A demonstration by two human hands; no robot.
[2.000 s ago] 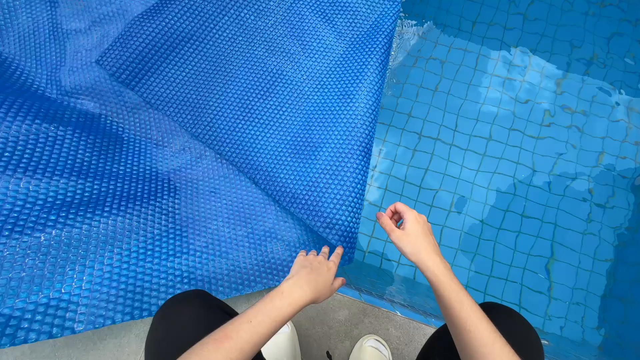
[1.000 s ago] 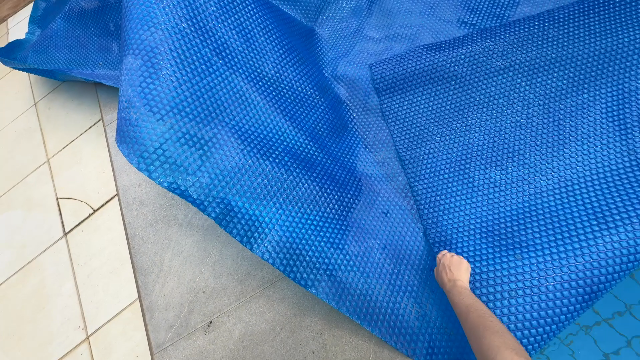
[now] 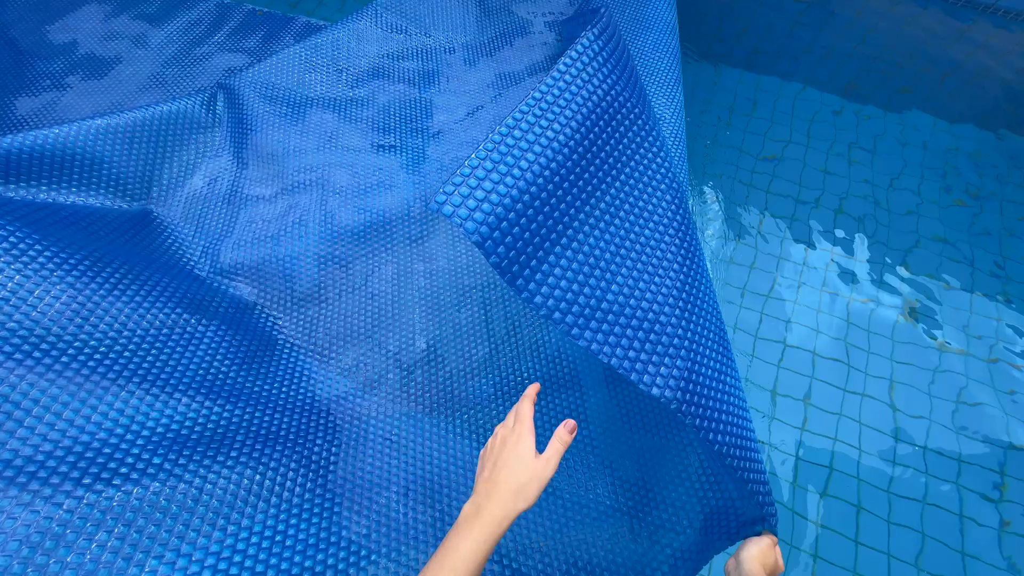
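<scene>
A blue bubble pool cover (image 3: pixel 320 336) spreads over the left and middle of the head view, with one flap (image 3: pixel 608 232) folded back on itself along its right side. My left hand (image 3: pixel 520 460) is above the lower middle of the cover, thumb and fingers apart, holding nothing. At the lower right, my right hand (image 3: pixel 756 556) is closed on the cover's corner, where the fold meets the pool side; its lower part is cut off by the frame.
Pool water (image 3: pixel 880 320) over square tiles lies to the right of the cover, with bright reflections on it. A darker strip of the pool shows at the top right. Raised folds cross the cover at the left.
The flap's free edge has curled up and narrowed beside the water. My right hand, empty two seconds ago, is now closed on the corner. The view has swung left and back.
</scene>
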